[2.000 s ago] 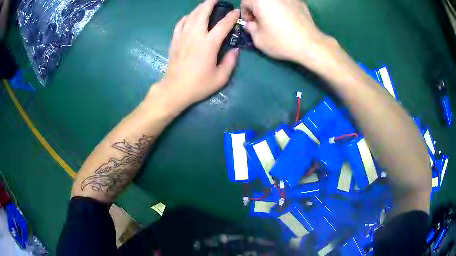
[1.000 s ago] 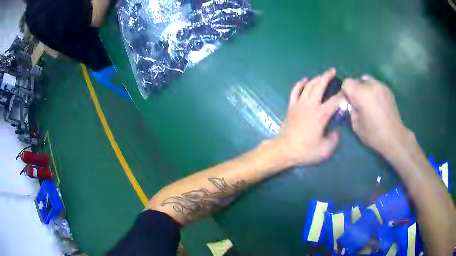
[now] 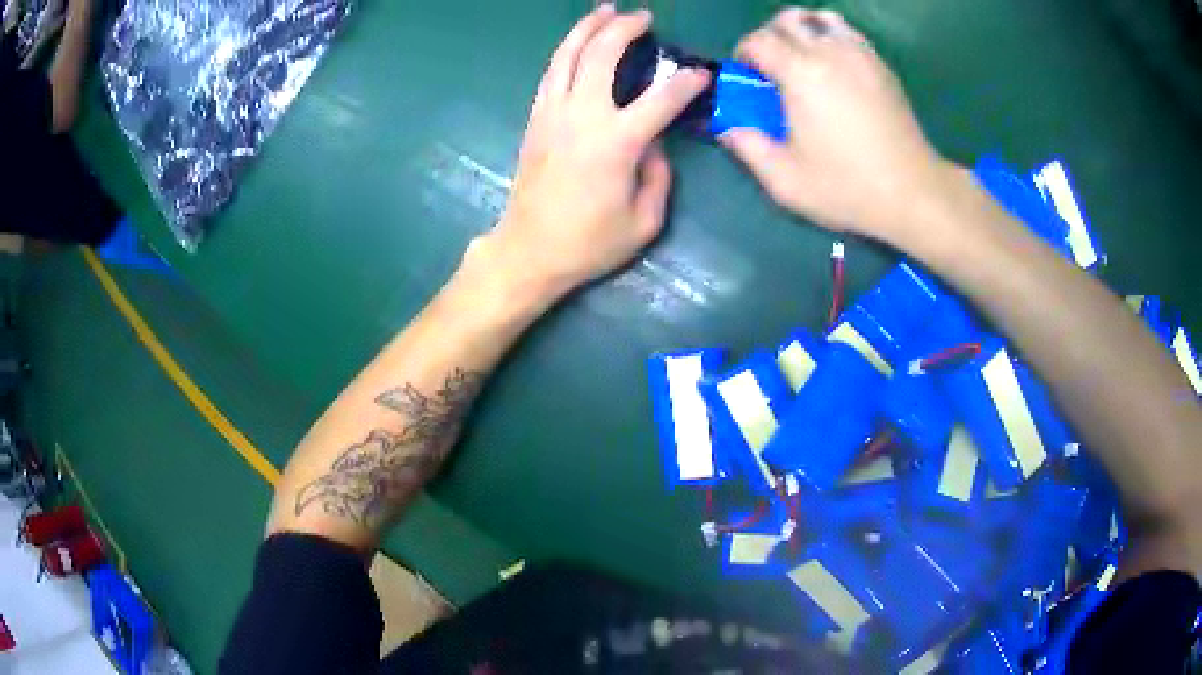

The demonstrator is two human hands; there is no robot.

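A black plastic housing [image 3: 642,73] lies on the green bench at the top middle. My left hand [image 3: 587,145] grips it, with fingers over its left part. My right hand [image 3: 837,119] holds a blue battery pack [image 3: 749,100] at the right part of the housing; my fingers cover part of it, so how far it sits inside cannot be told. A loose pile of blue battery packs [image 3: 824,415] with cream strips, thin red leads and small white plugs lies at the lower right, below my right forearm.
A shiny clear plastic bag [image 3: 211,99] with dark contents lies at the upper left. Another person's arm and dark sleeve [image 3: 40,158] are at the left edge. The green floor has a yellow line [image 3: 178,372]. Red extinguishers [image 3: 59,538] and a blue object [image 3: 121,617] are at the lower left.
The view swung right to left and back. My right fingers have moved from pinching at the housing's end to holding a blue pack at its right part. My left hand stays on the housing.
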